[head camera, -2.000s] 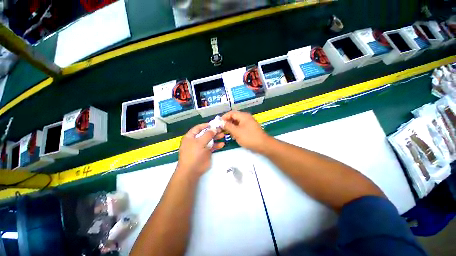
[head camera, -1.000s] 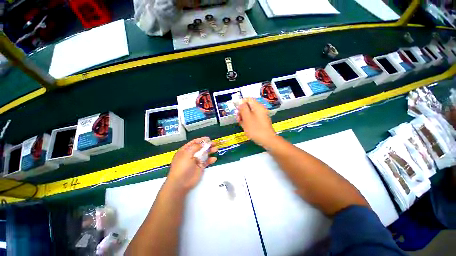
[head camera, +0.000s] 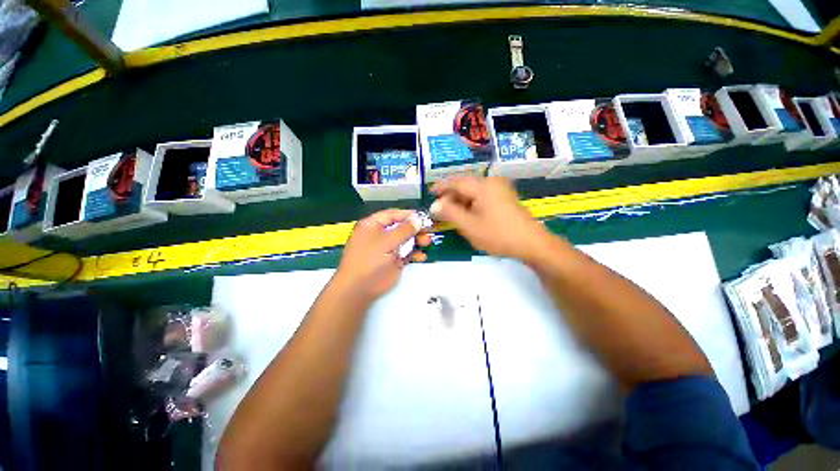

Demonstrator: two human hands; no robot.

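Observation:
My left hand (head camera: 378, 248) holds a small whitish accessory (head camera: 412, 241) above the near belt rail. My right hand (head camera: 488, 213) is beside it on the right, its fingertips at a small pale piece close to the accessory; the fingers partly hide it. An open box base (head camera: 387, 164) with a dark inside and blue print stands on the belt behind my left hand. A box lid (head camera: 454, 133) with a red-black watch picture stands right of that base. A small grey-silvery part (head camera: 442, 309) lies on the white sheet (head camera: 410, 368) below my hands.
The dark green belt (head camera: 322, 78) carries more boxes on both sides and a watch (head camera: 519, 66) behind them. The yellow rail (head camera: 318, 235) runs before the boxes. Bagged accessories (head camera: 204, 354) lie at left by a dark blue bin (head camera: 51, 386). Bagged straps (head camera: 775, 308) are stacked at right.
My right hand has come back from over a box base to my left hand. The boxes and watch have shifted right in view. The camera view has tilted down.

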